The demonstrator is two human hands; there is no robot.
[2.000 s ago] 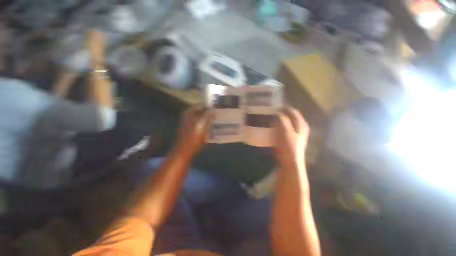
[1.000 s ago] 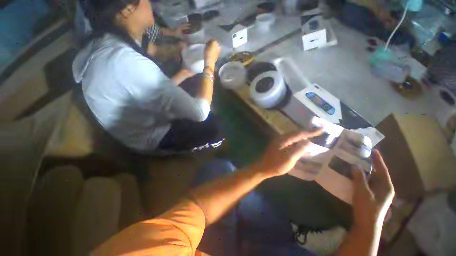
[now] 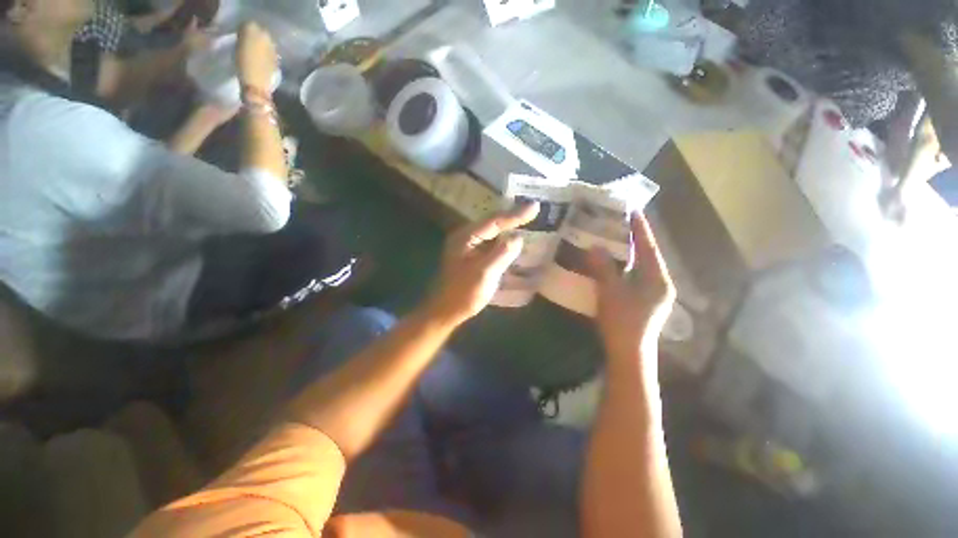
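A creased, partly unfolded paper leaflet (image 3: 567,275) with dark rectangular pictures and small text is held above my lap, near the table edge. My left hand (image 3: 475,265) grips its left side, with thumb and fingers over the edge. My right hand (image 3: 633,286) grips its right side, with the fingertips at the upper right edge. The leaflet's print is too blurred to read.
Behind the leaflet lies a white product box (image 3: 534,140) with a dark oval picture. Left of it are a white ring-shaped roll (image 3: 425,123) and a translucent tub (image 3: 336,99). A brown carton (image 3: 735,200) stands right. A seated person (image 3: 116,210) works at left; a bright lamp glares right.
The view has swung back right, so the leaflet and hands sit nearer the middle. My left fingers, earlier spread over the leaflet, now hold its left edge.
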